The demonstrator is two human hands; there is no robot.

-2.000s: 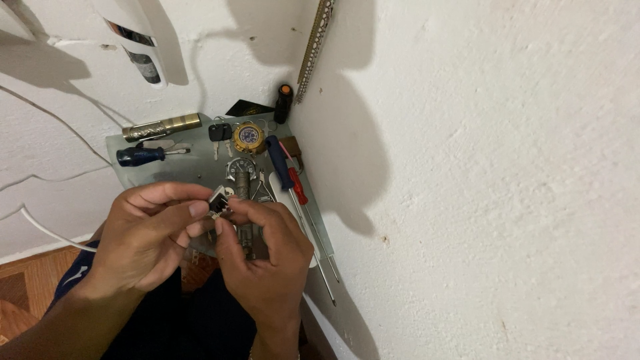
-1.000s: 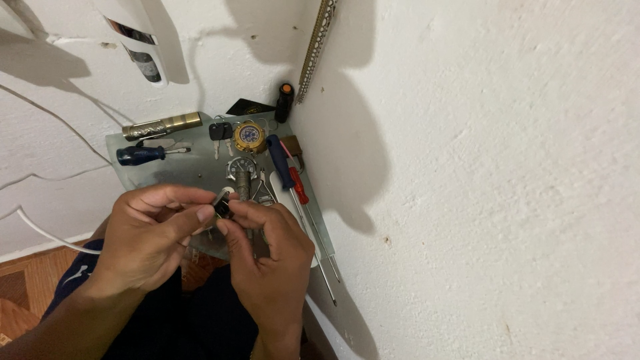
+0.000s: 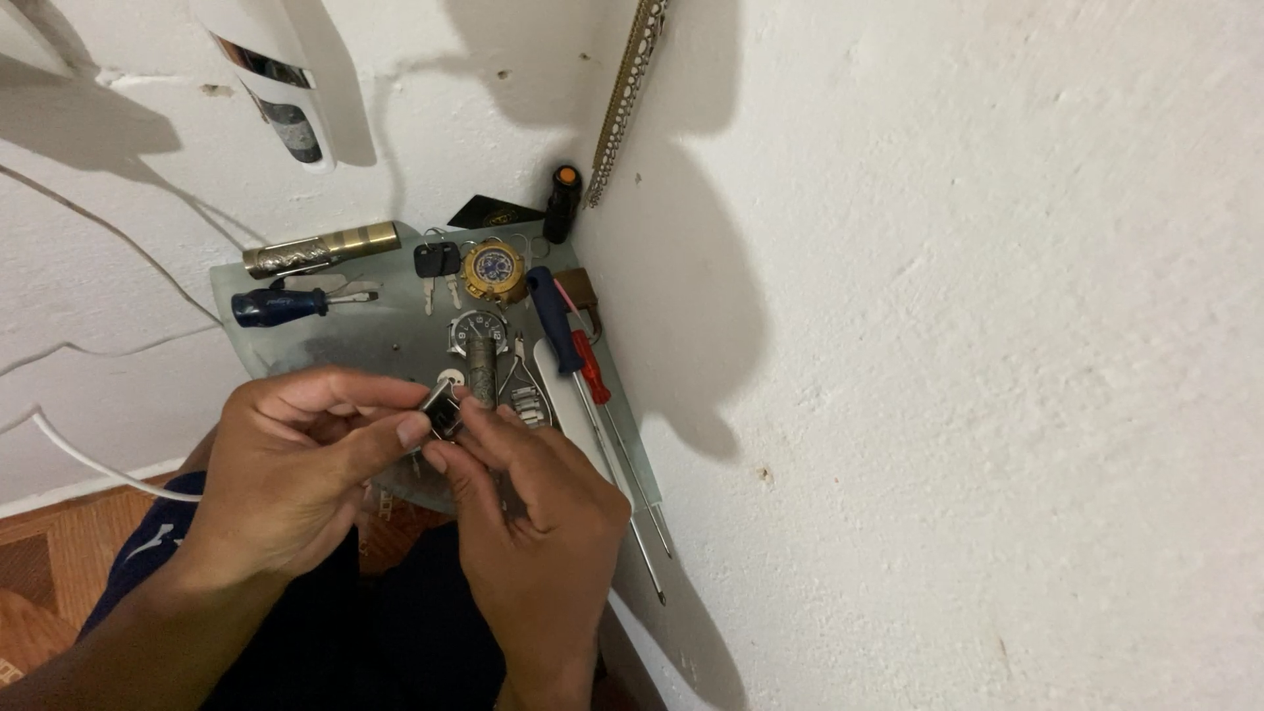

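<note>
Between my fingertips is a small black part with a silver metal frame (image 3: 441, 410), too small to name more exactly. My left hand (image 3: 296, 464) pinches its left side with thumb and forefinger. The thumb and fingers of my right hand (image 3: 538, 504) grip its right side. Just beyond them, on a glass corner shelf (image 3: 346, 346), lie a wristwatch with a dark dial (image 3: 478, 329), a patterned metal cylinder (image 3: 481, 367), and small pliers or nippers (image 3: 518, 365). A metal link band (image 3: 529, 405) is partly hidden behind my right hand.
Also on the shelf are a blue-handled screwdriver (image 3: 281, 307), a brass-coloured cylinder (image 3: 321, 249), keys (image 3: 437, 262), a gold watch (image 3: 493, 270) and a padlock (image 3: 576, 289). Long blue (image 3: 556, 321) and red (image 3: 591, 367) screwdrivers overhang its right edge. A white wall (image 3: 938, 346) bounds the right side.
The small framed part has turned between my fingertips, and its frame now stands more tilted than two seconds ago. Both hands stay in nearly the same place.
</note>
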